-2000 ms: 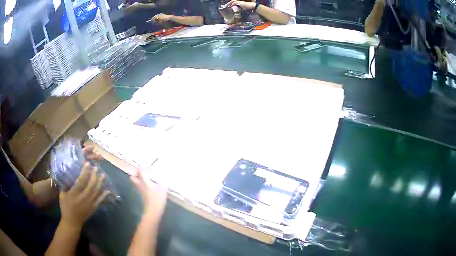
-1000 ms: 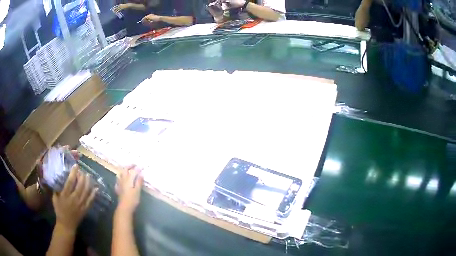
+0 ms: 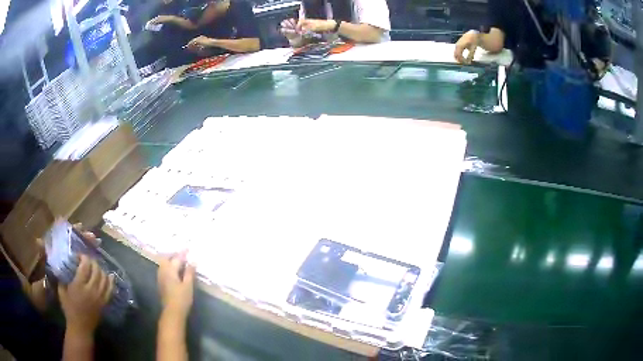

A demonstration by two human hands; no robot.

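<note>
A stack of dark parts in shiny clear sleeves is at the lower left. My left hand grips its near side; another person's fingers are also at the stack. My right hand is at the near edge of the large white tray, fingers bent; glare hides whether it holds anything. A bagged phone part, dark with a pale centre, lies at the tray's near right corner. A smaller-looking dark part lies on the tray's left side.
An open brown carton stands at left, beside another person's arm. Clear film lies by the tray's near right corner on the green surface. People work opposite, near a blue bin.
The view has shifted, so the tray sits lower and further left. My left hand stays with the bagged stack. My right hand's fingers, extended before, are now more bent at the tray edge.
</note>
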